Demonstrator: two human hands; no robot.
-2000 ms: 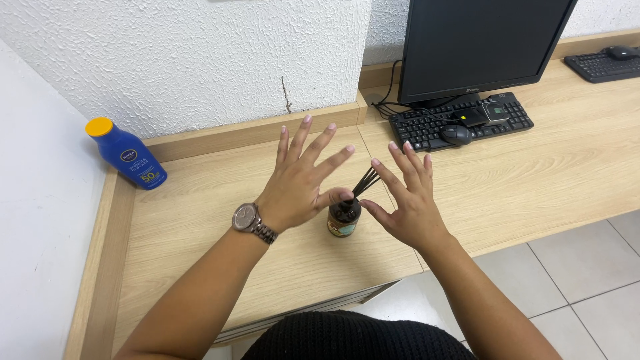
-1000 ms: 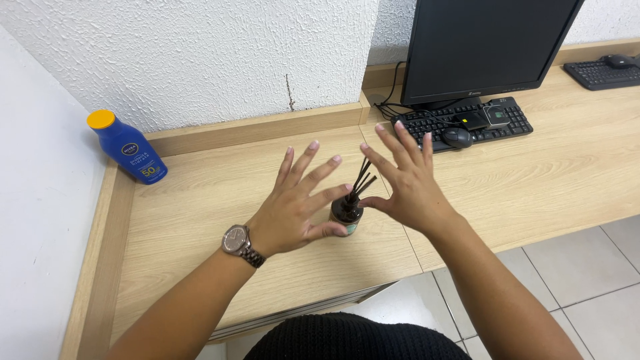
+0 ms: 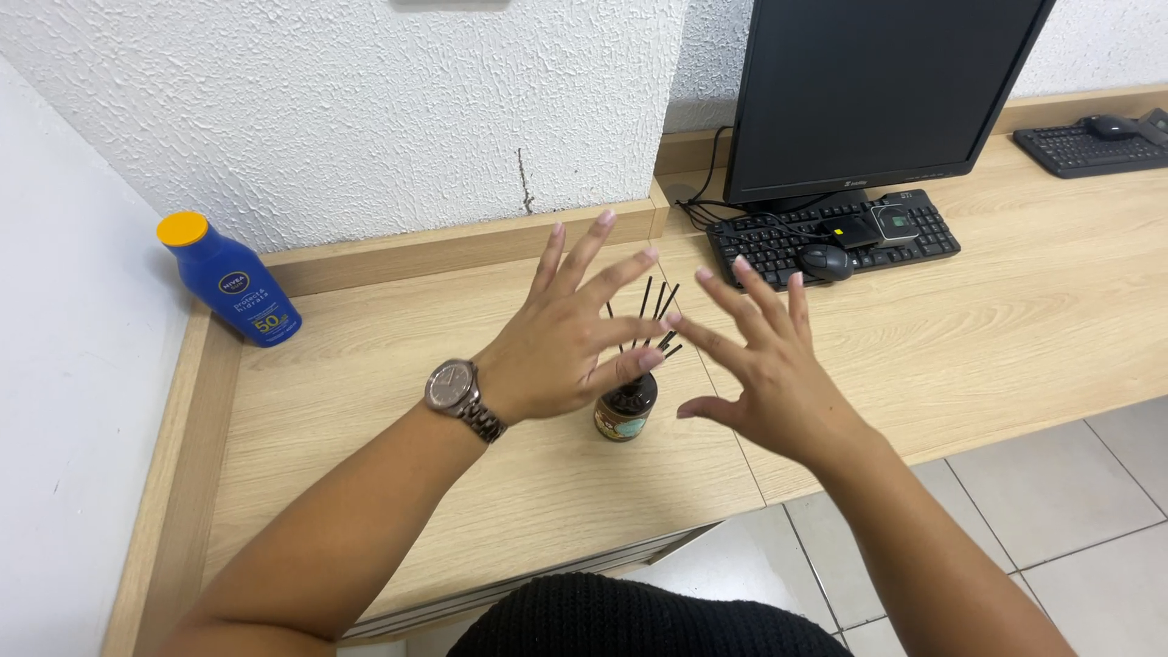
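Observation:
A dark reed diffuser bottle [image 3: 626,412] with a patterned label stands upright on the light wood desk [image 3: 511,511]. Several black reed sticks [image 3: 659,299] fan out of its neck, partly hidden by my fingers. My left hand [image 3: 575,333], with a brown metal wristwatch [image 3: 452,387] at its wrist, hovers above and left of the bottle, fingers spread and holding nothing. My right hand [image 3: 771,365] is raised to the right of the reeds, also spread and holding nothing. Its index fingertip is close to a left fingertip; whether they touch I cannot tell.
A blue Nivea sunscreen bottle [image 3: 239,287] with a yellow cap stands at the far left corner. Behind on the right are a black monitor [image 3: 885,91], a keyboard [image 3: 933,239], a mouse [image 3: 826,263] and small devices. A wooden ledge [image 3: 438,254] runs along the wall.
The reeds are spread wider than two seconds ago, when they leaned together to the right. Both hands remain raised and spread around the bottle, their fingers shifted a little.

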